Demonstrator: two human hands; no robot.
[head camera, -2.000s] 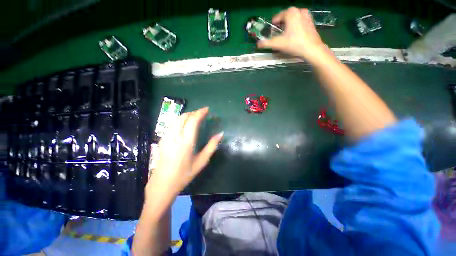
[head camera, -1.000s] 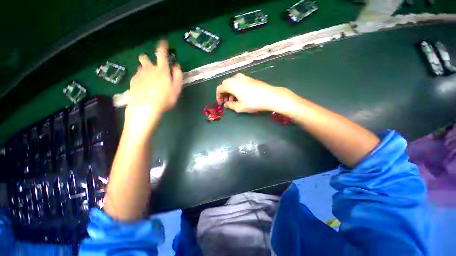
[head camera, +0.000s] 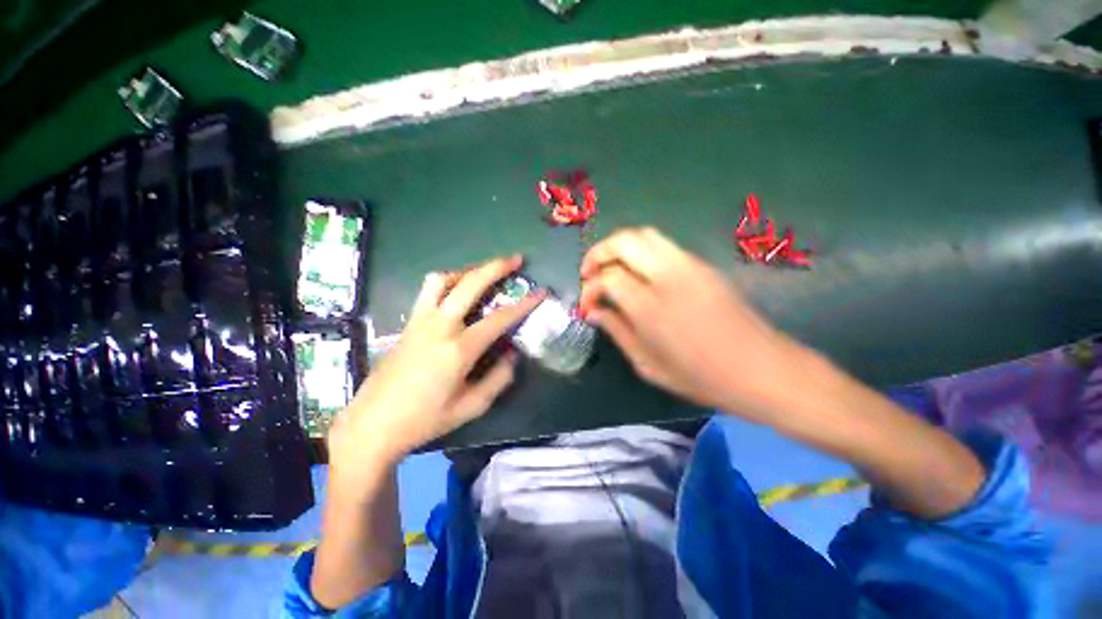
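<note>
A phone housing assembly (head camera: 558, 335) lies tilted on the dark green bench in front of me, with a bright silver-grey surface. My left hand (head camera: 438, 351) grips its left end with fingers over it. My right hand (head camera: 647, 308) is at its right edge, fingertips pinched on a small red part (head camera: 580, 313). Two loose piles of small red parts lie beyond my hands, one near the centre (head camera: 568, 198) and one to the right (head camera: 769, 237). Two more phone housings (head camera: 330, 260) lie end to end at left.
A large glossy black blister tray (head camera: 139, 327) fills the left side. A worn whitish rail (head camera: 628, 61) separates the bench from the green conveyor belt, which carries phone units (head camera: 255, 47). A pale sleeve or arm (head camera: 1045, 22) reaches in at the top right.
My left hand has come back from the belt and now holds a phone housing on the bench. My right hand has moved from the red pile to the housing. The view has shifted.
</note>
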